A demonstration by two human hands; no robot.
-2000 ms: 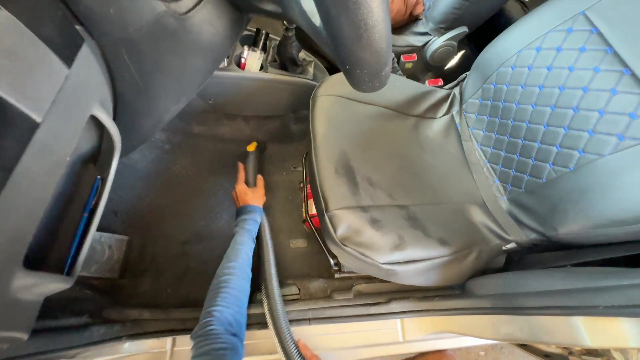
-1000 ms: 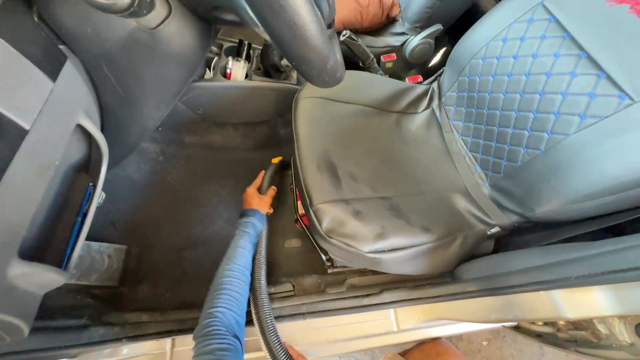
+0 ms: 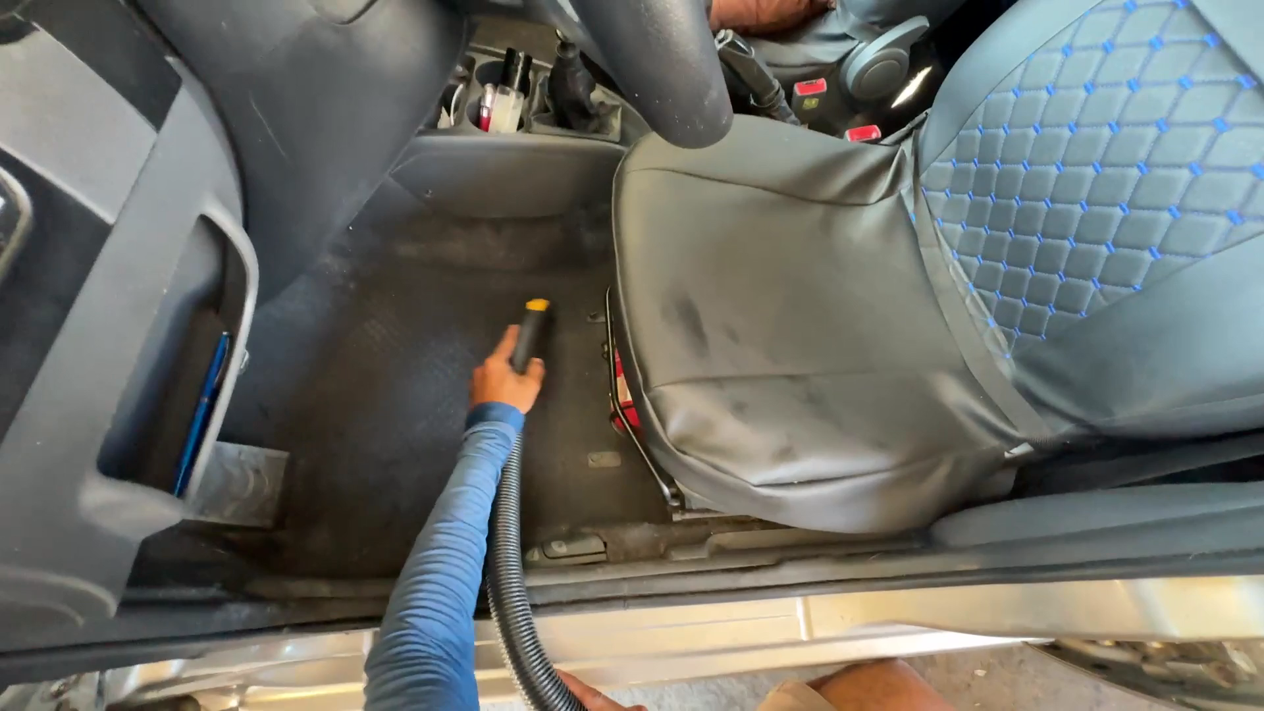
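Observation:
My left hand (image 3: 508, 377), at the end of a blue sleeve, grips the black vacuum nozzle (image 3: 530, 338) with a yellow tip. It holds the nozzle low over the dark car floor (image 3: 395, 395), left of the seat's front edge. From the wrist a ribbed black vacuum hose (image 3: 509, 563) runs down across the door sill. At the bottom edge, part of my right hand (image 3: 597, 696) shows against the hose. Its fingers seem closed around it, though most of the hand is out of view.
The grey seat (image 3: 790, 316) fills the right, with red items (image 3: 623, 390) under its front edge. The steering wheel (image 3: 657, 69) hangs above. At left is the door panel (image 3: 79, 425) with a blue pen (image 3: 202, 415). Part of another person (image 3: 765, 14) shows beyond the seat.
The nozzle in my left hand has gone right toward the seat, then partly back left. Both hands have stayed with the nozzle and hose.

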